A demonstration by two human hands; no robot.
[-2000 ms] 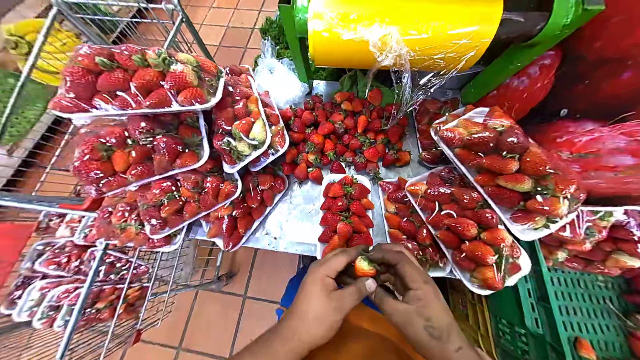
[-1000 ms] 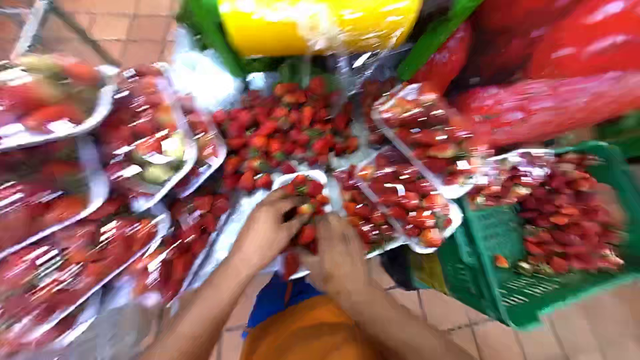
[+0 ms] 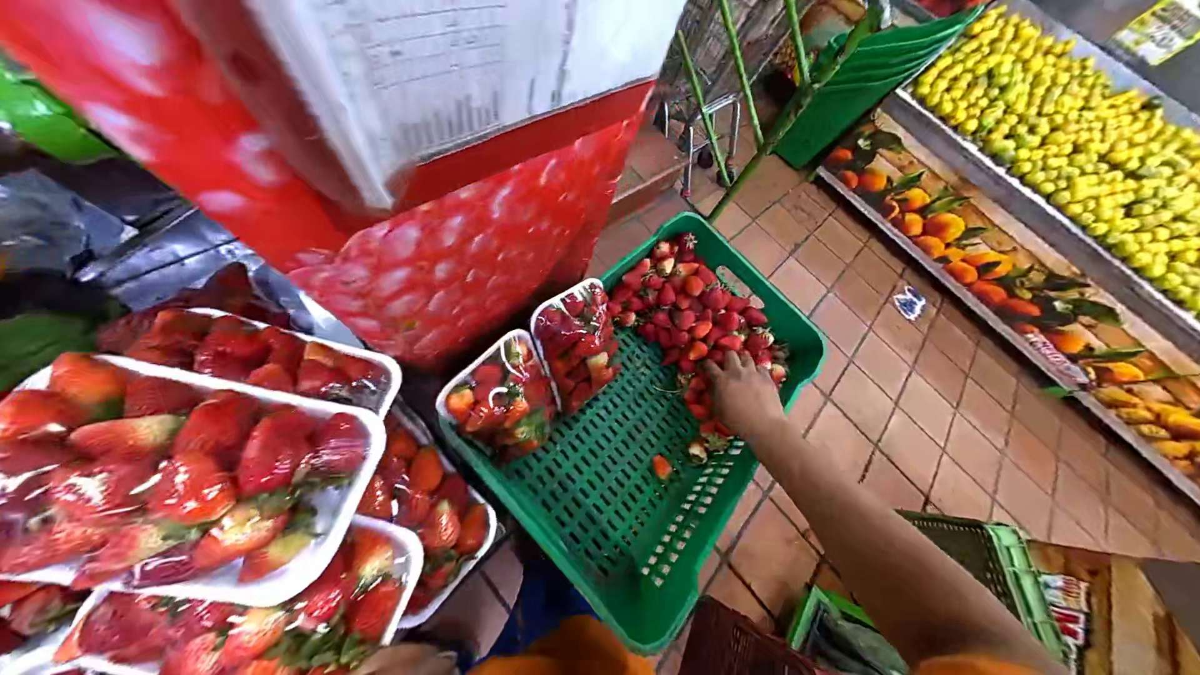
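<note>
My right hand (image 3: 741, 398) reaches into a green plastic crate (image 3: 600, 553), its fingers down among loose strawberries (image 3: 689, 314) heaped at the crate's far end. The fingertips are partly hidden, so a grip on a berry cannot be told. Two film-wrapped strawberry trays (image 3: 506, 394) lean at the crate's left side. Low in the picture, part of my left hand (image 3: 408, 659) shows at the bottom edge, beside stacked wrapped strawberry trays (image 3: 187, 469); its fingers are mostly out of view. A single strawberry (image 3: 662, 466) lies apart on the crate's slotted floor.
A red printed display panel (image 3: 487, 234) rises behind the crate. At the right stand a shelf of orange fruit (image 3: 947, 225) and a bin of yellow fruit (image 3: 1059, 122). Another green crate (image 3: 1008, 562) sits lower right on the tiled floor (image 3: 844, 441).
The view has swung far to the right. My hands, together at a strawberry and then at the small tray earlier, are now apart, with the right one in the green crate.
</note>
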